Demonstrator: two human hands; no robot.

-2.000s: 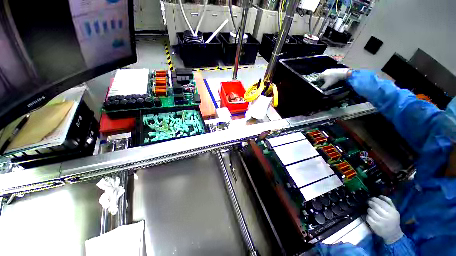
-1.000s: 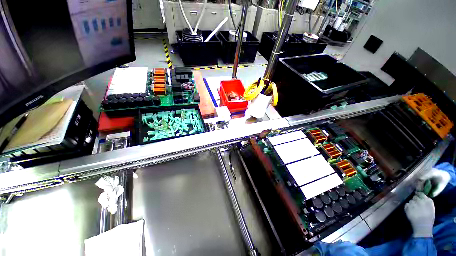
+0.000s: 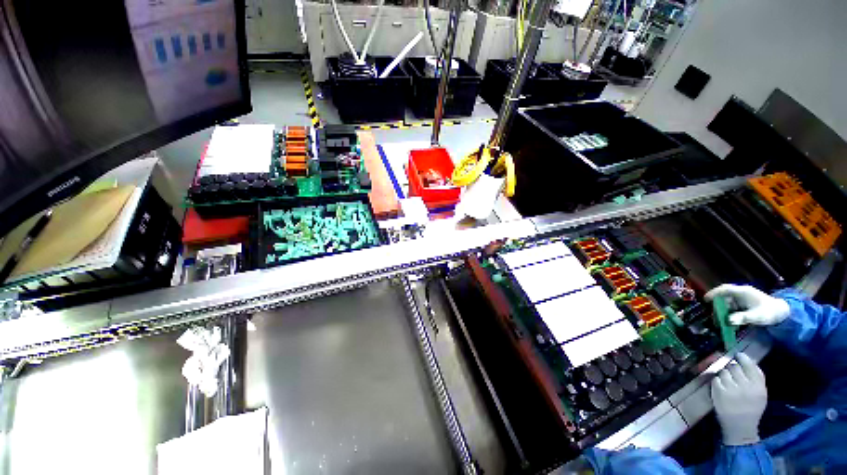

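Neither of my hands can be made out. Blue fabric shows at the bottom edge; I cannot tell whose it is. Nearest in front are bare metal plates (image 3: 353,380) between rails, with a white sheet (image 3: 215,450) and a crumpled white piece (image 3: 204,360) at their lower left. To the right, a green circuit board (image 3: 676,336) lies in a dark carrier with reddish-brown side bars (image 3: 520,348). White plates (image 3: 580,320), orange-copper coils (image 3: 618,278) and black round capacitors (image 3: 618,380) are on it.
At right, another person's white-gloved hands (image 3: 740,394) hold a green strip (image 3: 723,323) by the board's edge. Behind the rail (image 3: 306,278) are a sample board (image 3: 240,153), teal pieces (image 3: 320,230), a red bin (image 3: 432,174) and a black tote (image 3: 594,139). A monitor (image 3: 186,56) stands upper left.
The other person's hand has left the black tote. Both their hands came together at the lower right, then moved left to the board's edge with a green strip. The board has stayed put.
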